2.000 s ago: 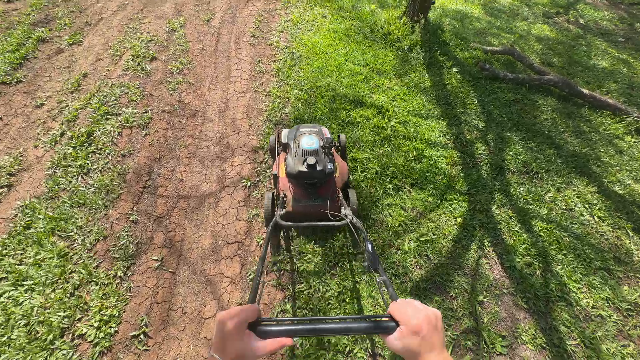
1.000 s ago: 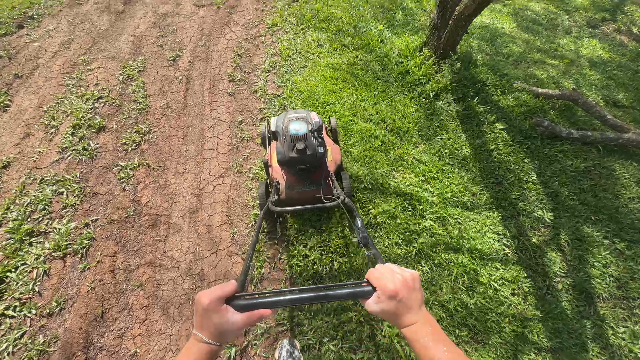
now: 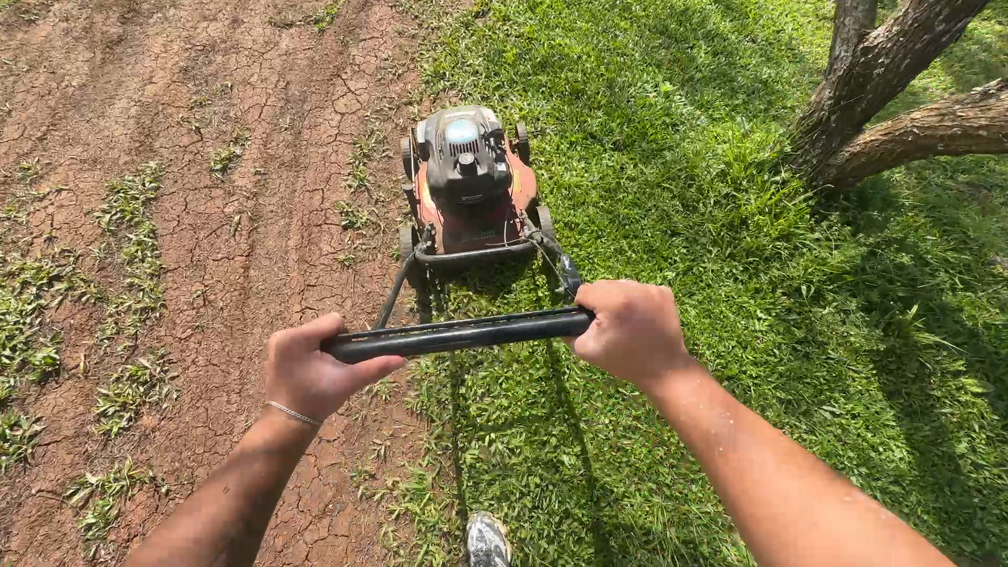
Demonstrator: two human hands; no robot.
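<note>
A walk-behind lawn mower (image 3: 472, 185) with a dusty red deck and black engine stands ahead of me, over the line where grass meets bare soil. Its black push handle (image 3: 465, 334) crosses the view in front of me. My left hand (image 3: 311, 368) is wrapped on the handle's left end, thumb below the bar, a thin bracelet on the wrist. Around the right end closes my right hand (image 3: 632, 327), its knuckles up. A control cable runs down the right side of the handle frame.
Cracked reddish soil (image 3: 260, 236) with grass tufts lies to the left. Green grass (image 3: 709, 315) covers the right side. A forked tree trunk (image 3: 858, 87) rises at the upper right, with shade near it. The tip of a shoe (image 3: 487, 540) shows at the bottom.
The mower and my hands have moved forward along the grass edge, and the tree now stands nearer on the right. Both hands have stayed on the handle.
</note>
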